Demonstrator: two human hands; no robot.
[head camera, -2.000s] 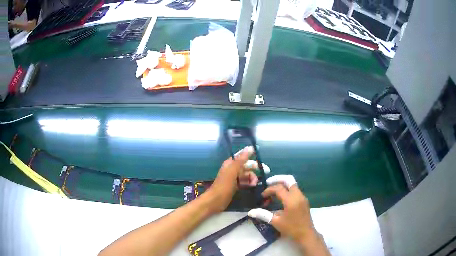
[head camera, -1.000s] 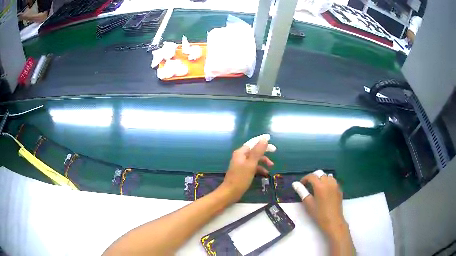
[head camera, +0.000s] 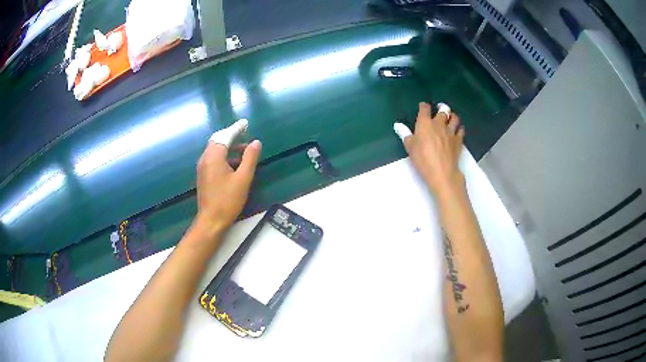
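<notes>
A black phone middle frame (head camera: 292, 284) lies tilted on the white board (head camera: 368, 283), yellow-gold lines at its lower left end. More black frames lie end to end on the green belt (head camera: 333, 99); the nearest one (head camera: 316, 161) shows a silver patch at its right end. My left hand (head camera: 225, 180), with white finger cots, is over this belt frame, thumb and finger apart, seemingly empty. My right hand (head camera: 433, 145), also with finger cots, is over the belt's right part, fingers spread, with no part seen in it. What is under its fingertips is partly hidden.
An orange tray (head camera: 119, 76) with crumpled white pieces and a white plastic bag (head camera: 159, 28) is beyond the belt at upper left. A grey post (head camera: 212, 28) stands beside it. A yellow strip (head camera: 21, 300) is at far left. A grey slotted cabinet (head camera: 559, 184) is at right.
The view has turned to the right. The frame held over the belt two seconds ago is no longer held. My right hand has moved right along the belt, away from the frames.
</notes>
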